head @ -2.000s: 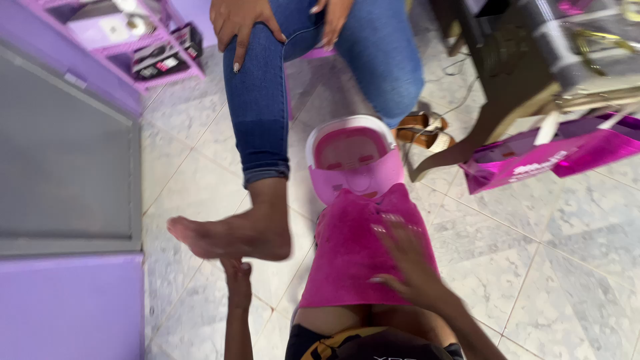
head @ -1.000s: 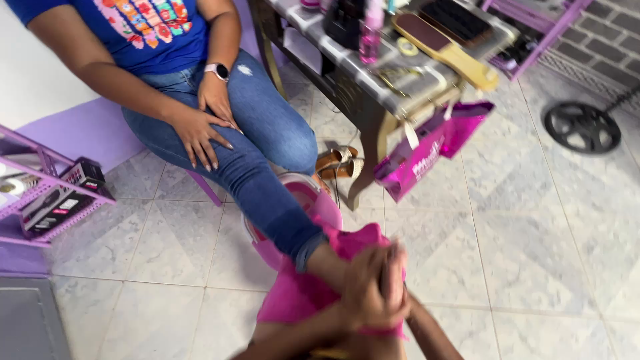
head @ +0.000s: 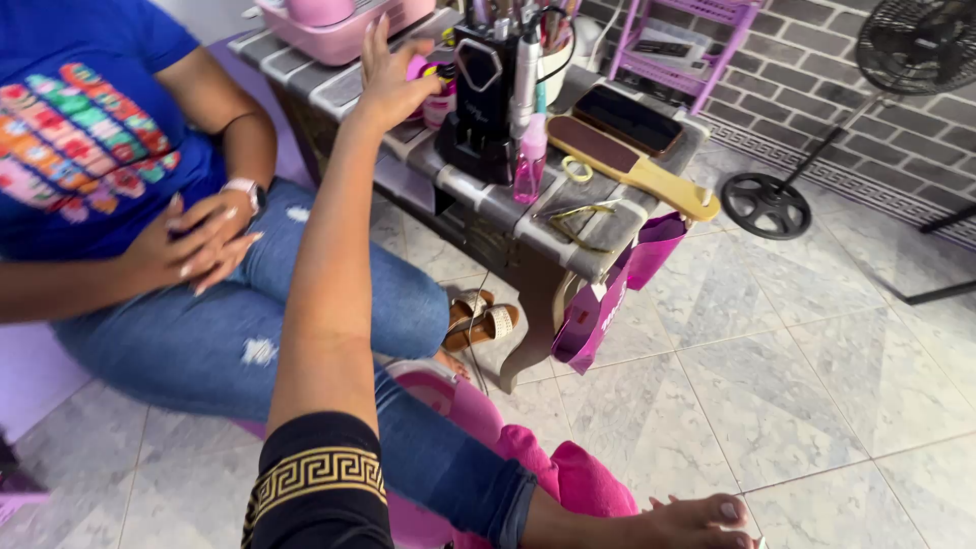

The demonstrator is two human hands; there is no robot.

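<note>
My left hand (head: pixel 393 80) reaches over the table with its fingers apart and nothing in it, beside small pink bottles (head: pixel 438 103) and left of a black nail drill unit (head: pixel 482 91). At the bottom right is the seated person's bare foot (head: pixel 648 530). Fingertips of my right hand (head: pixel 662 502) show at the foot's far edge; the rest of that hand is hidden. A pink towel (head: pixel 587 476) lies beneath the lower leg. A pink spray bottle (head: pixel 530 164), a wooden-handled foot file (head: pixel 625 160), gold-coloured nippers (head: pixel 583 221) and a smartphone (head: pixel 629 118) lie or stand on the table.
The seated person (head: pixel 152 252) in jeans is at the left. A pink foot basin (head: pixel 438 389) sits under the leg, with sandals (head: pixel 482 319) behind it. A magenta bag (head: pixel 602 313) hangs at the table's corner (head: pixel 587 267). A black fan (head: pixel 770 202) stands right of a purple shelf (head: pixel 679 46).
My left hand has left the foot, where both hands were one second ago, and is now over the table. The view has swung toward the table.
</note>
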